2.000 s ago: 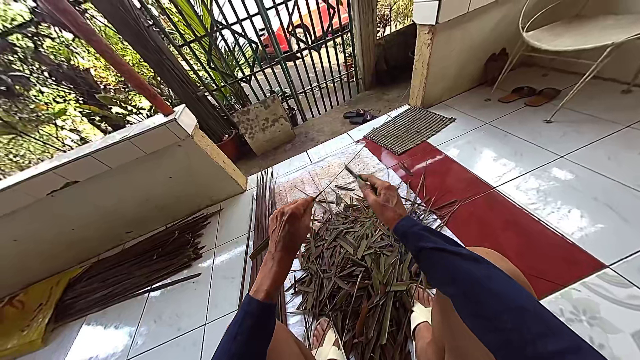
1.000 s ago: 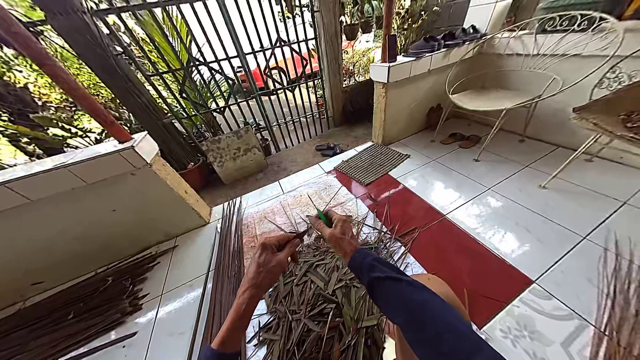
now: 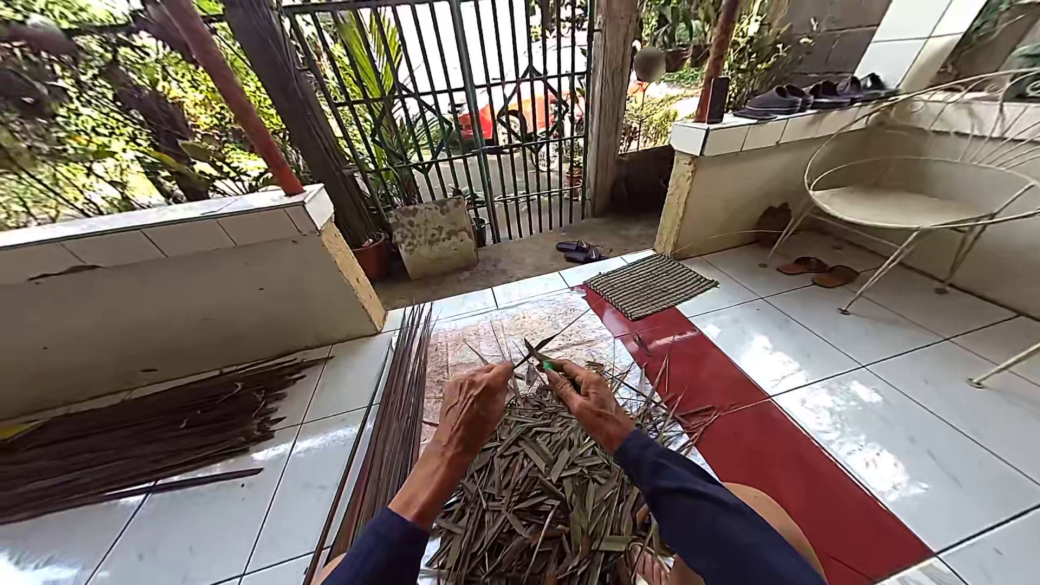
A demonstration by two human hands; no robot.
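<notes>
My left hand [image 3: 478, 400] is closed on a thin dark leaf strip [image 3: 556, 332], which points up and to the right. Close beside it, my right hand [image 3: 587, 392] grips a small green-handled cutting tool [image 3: 548, 366]; its dark tip crosses the strip, and whether it is a knife or scissors I cannot tell. Under both hands lies a heap of cut dry leaf pieces [image 3: 552, 479] on a pale printed sheet [image 3: 487, 333]. Left of the heap runs a bundle of long thin strips [image 3: 390, 431]. Farther left, a pile of wide brown leaves [image 3: 162, 431] rests on the tiles.
A woven doormat [image 3: 650, 284] lies ahead, partly over the red floor band [image 3: 780, 455]. Low walls stand at the left [image 3: 187, 301] and right, with a metal gate [image 3: 487, 122] beyond. On the right are a white wire chair [image 3: 902, 207] and brown slippers [image 3: 834, 276].
The view has swung right since the first frame, bringing in more of the chair and the shoes on the wall. Both hands stay close together above the heap, one holding a strip, one the tool.
</notes>
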